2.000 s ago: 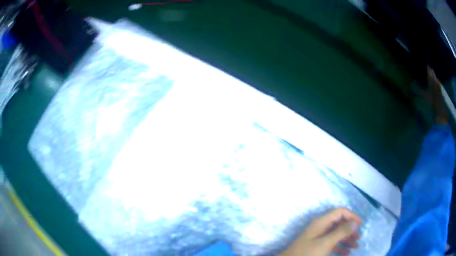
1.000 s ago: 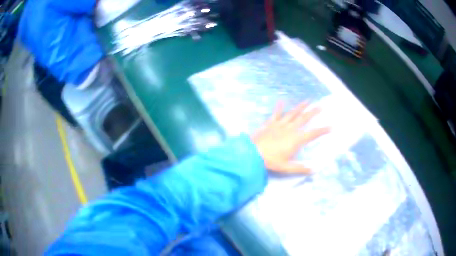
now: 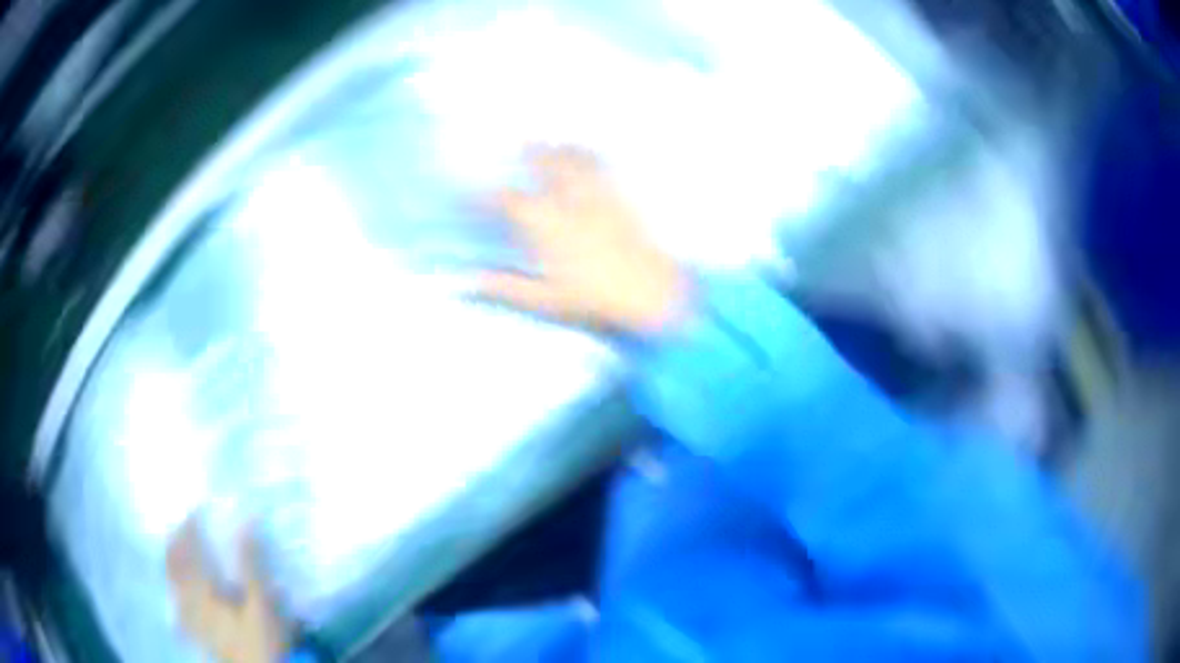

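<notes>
Bubble wrap sheets (image 3: 388,376) lie across the bench, largely washed out by glare. My right hand (image 3: 582,246) is palm down over the middle of the sheets, fingers spread, with nothing seen in it. The blur hides whether it touches the wrap. My left hand (image 3: 227,596) is at the bottom left over the sheets' end, blurred and cut off near the wrist. Its fingers look apart and nothing shows in it.
A pale rail (image 3: 145,254) curves along the bench's far side, with a dark green surface (image 3: 181,143) beyond. The green near edge (image 3: 485,492) runs diagonally past my blue sleeves. A blurred whitish shape (image 3: 977,246) and dark blue clothing (image 3: 1139,220) are at the right.
The view has swung right along the bench. My right hand now shows over the middle of the sheets. My left hand, earlier spread mid-sheet, is now at the bottom left. The black housing is out of view.
</notes>
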